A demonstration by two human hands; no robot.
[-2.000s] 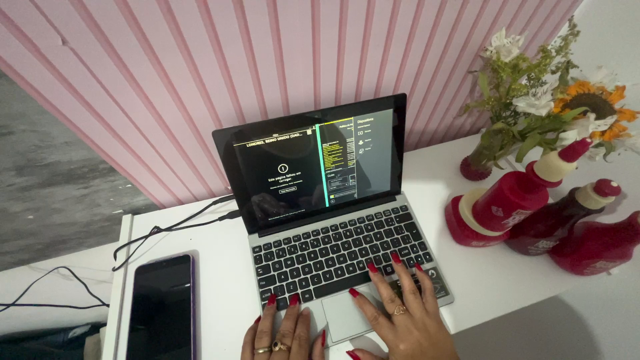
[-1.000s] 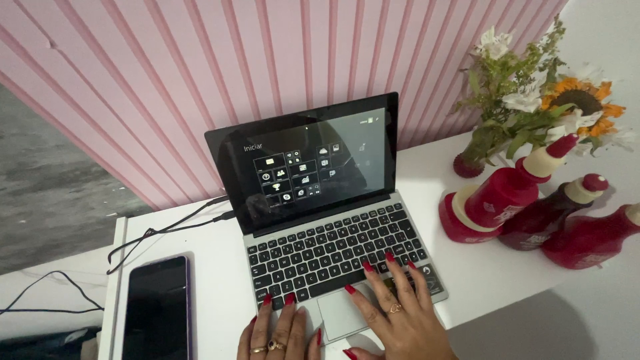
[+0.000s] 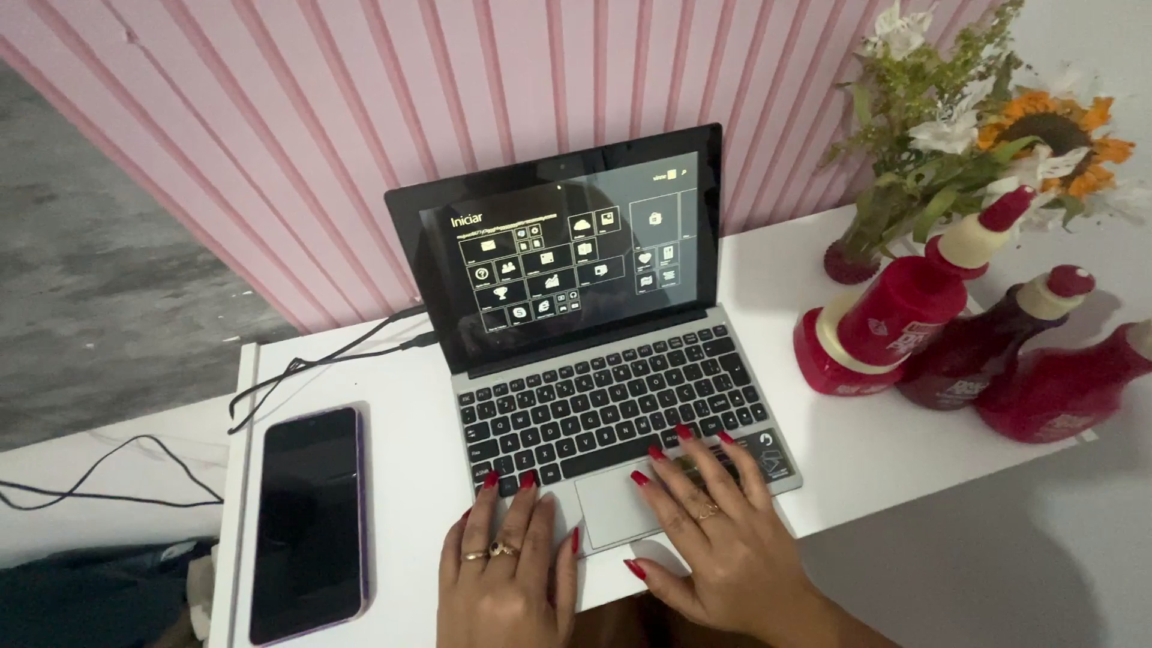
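A small silver laptop stands unfolded on the white tabletop, its dark screen showing a start page of tiles. My left hand rests at the laptop's front left corner, fingertips on the lowest row of keys. My right hand lies over the right part of the palm rest, with fingertips at the bottom keys and one finger by the right side of the touchpad. Both hands have red nails and gold rings, and neither grasps anything. Left of the laptop lies a smartphone with a dark screen.
Several red and dark squeeze bottles stand at the right. Behind them is a small red vase of flowers, a sunflower among them. Black cables run left from the laptop. A pink slatted wall rises behind the white tabletop.
The laptop screen went from a split dark page two seconds ago to a start page of tiles, now showing more detail. Both hands have stayed at about the same places on the laptop.
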